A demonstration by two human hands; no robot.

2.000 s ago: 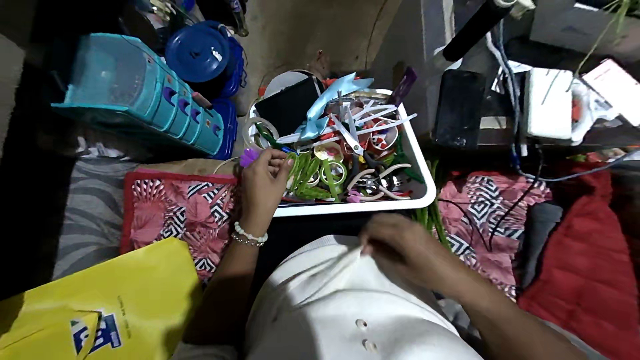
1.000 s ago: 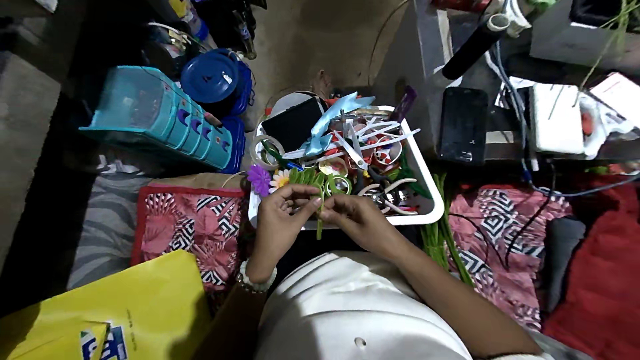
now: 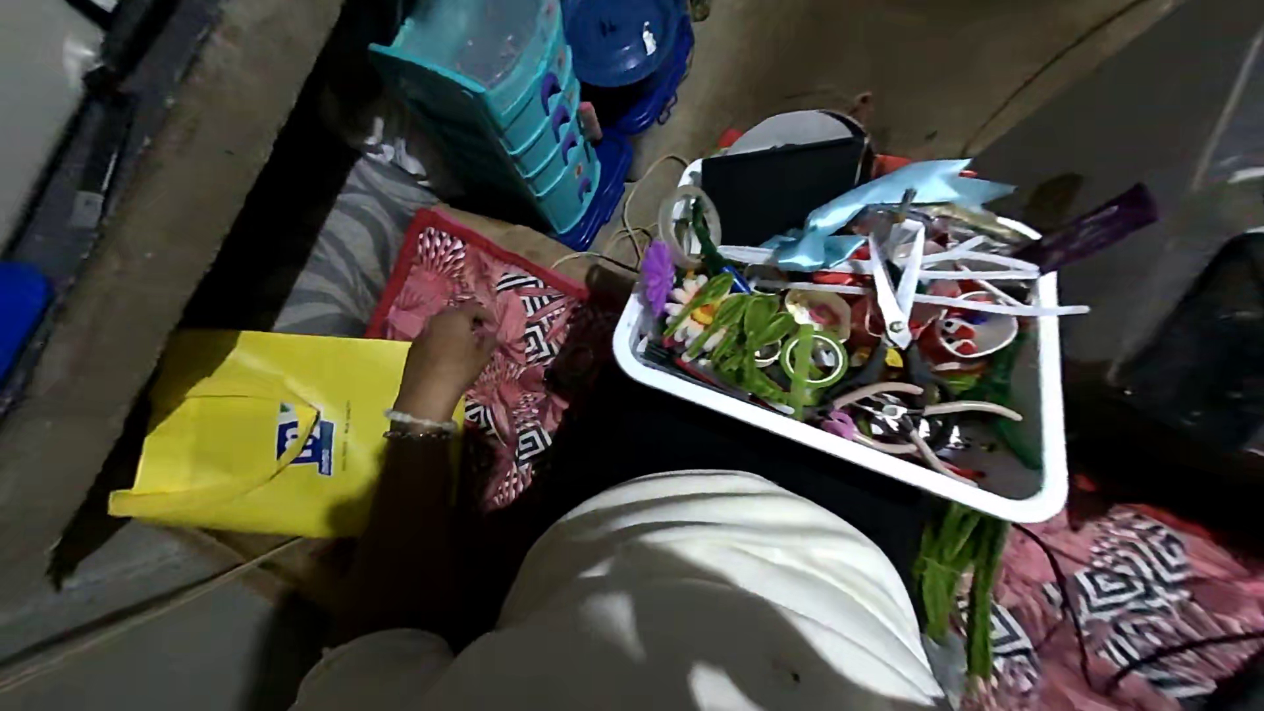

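My left hand [image 3: 452,360], with a bracelet at the wrist, is over the pink patterned cloth [image 3: 533,326], beside a yellow bag [image 3: 267,434]; whether its curled fingers hold anything cannot be told. My right hand is out of view. A white plastic tray [image 3: 839,449] rests at my lap. In it lie scissors [image 3: 897,296], pliers [image 3: 918,405], a light blue ribbon [image 3: 879,207], white strips [image 3: 987,304], a roll of green tape [image 3: 814,359] and green leaf pieces [image 3: 741,341]. A purple flower [image 3: 657,278] and a white flower [image 3: 696,308] sit at the tray's left end.
A teal drawer unit [image 3: 533,128] stands beyond the cloth, with a blue lidded container [image 3: 622,39] behind it. Green fuzzy stems [image 3: 963,573] hang below the tray's right end. A dark cable [image 3: 1071,612] crosses the patterned cloth at lower right.
My hands were together over the tray's front edge; the left has moved left over the cloth and the right has gone out of view. The view has swung to the left.
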